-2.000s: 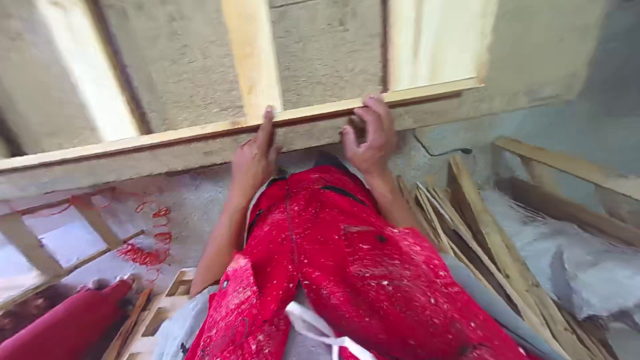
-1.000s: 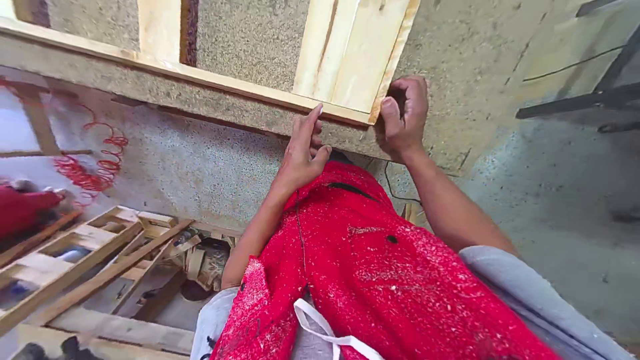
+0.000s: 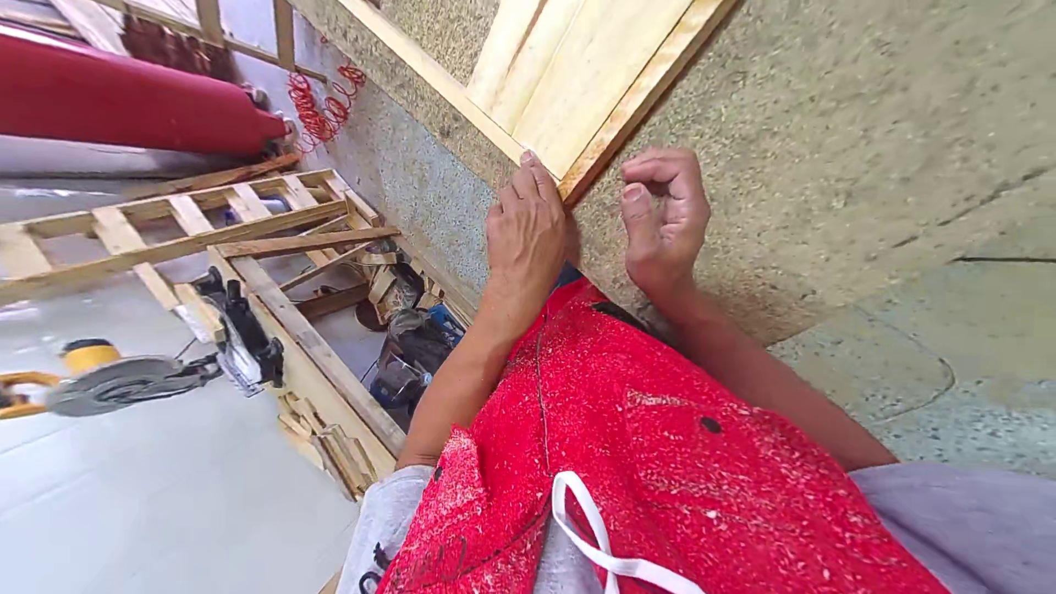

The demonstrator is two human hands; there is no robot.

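A wooden frame with light planks (image 3: 606, 78) lies on a rough particle board surface (image 3: 792, 140), one corner pointing toward my body. My left hand (image 3: 528, 223) rests its fingers on the frame's edge strip beside that corner, without a grip around it. Just right of the corner, my right hand (image 3: 670, 216) is raised with curled fingers and a gap between thumb and fingertips. It holds nothing and looks apart from the wood. Sawdust covers the red garment (image 3: 660, 429) below both hands.
Slatted wooden frames (image 3: 157, 227) stand at the left, with a clamp-like black tool (image 3: 247, 330) and a yellow power saw (image 3: 124, 384) beyond. A red coiled hose (image 3: 318, 107) hangs near the board's edge. Wood offcuts (image 3: 330, 445) and a red cylinder (image 3: 132, 95) are also at left.
My right hand has come off the frame's edge, where it was a second ago. My left hand has moved along the strip to the corner. The view has turned strongly.
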